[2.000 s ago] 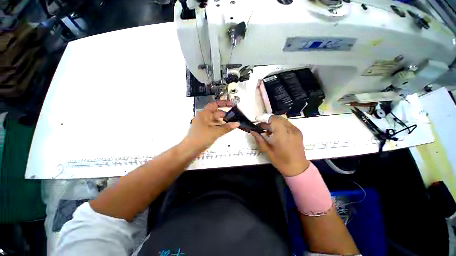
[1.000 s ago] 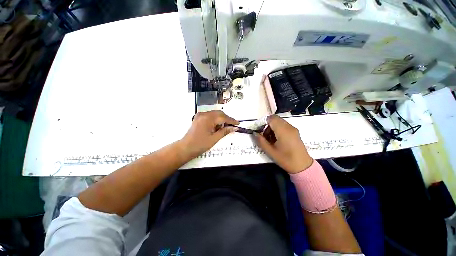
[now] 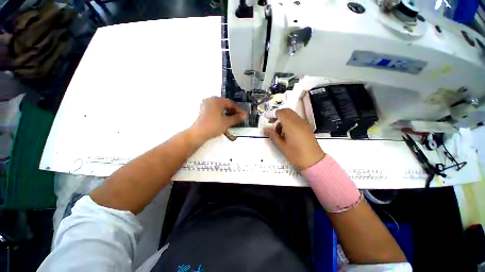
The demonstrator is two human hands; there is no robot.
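A black care label (image 3: 254,115) lies at the needle area, partly hidden by fingers. My left hand (image 3: 215,119) is just left of it, thumb and fingers pinched on its left side. My right hand (image 3: 293,135) is just right of the needle area, fingers curled; whether it grips anything is unclear. The presser foot and needle (image 3: 259,98) are right above the label. A sewn label chain (image 3: 225,58), black with thin pale gaps, runs away behind the needle. Label stacks (image 3: 340,109) stand side by side under the machine arm, beside a pinkish-tan edge (image 3: 308,110).
The white sewing machine (image 3: 324,48) spans the back right. Dark slim snips (image 3: 418,152) and a black cord lie on the table (image 3: 143,106) at right. A printed ruler runs along the front edge. A blue bin (image 3: 325,241) is below right, green material (image 3: 26,159) at far left.
Both hands have moved forward from the table front to the needle, bringing the folded label there. The view has shifted, so the machine appears further right.
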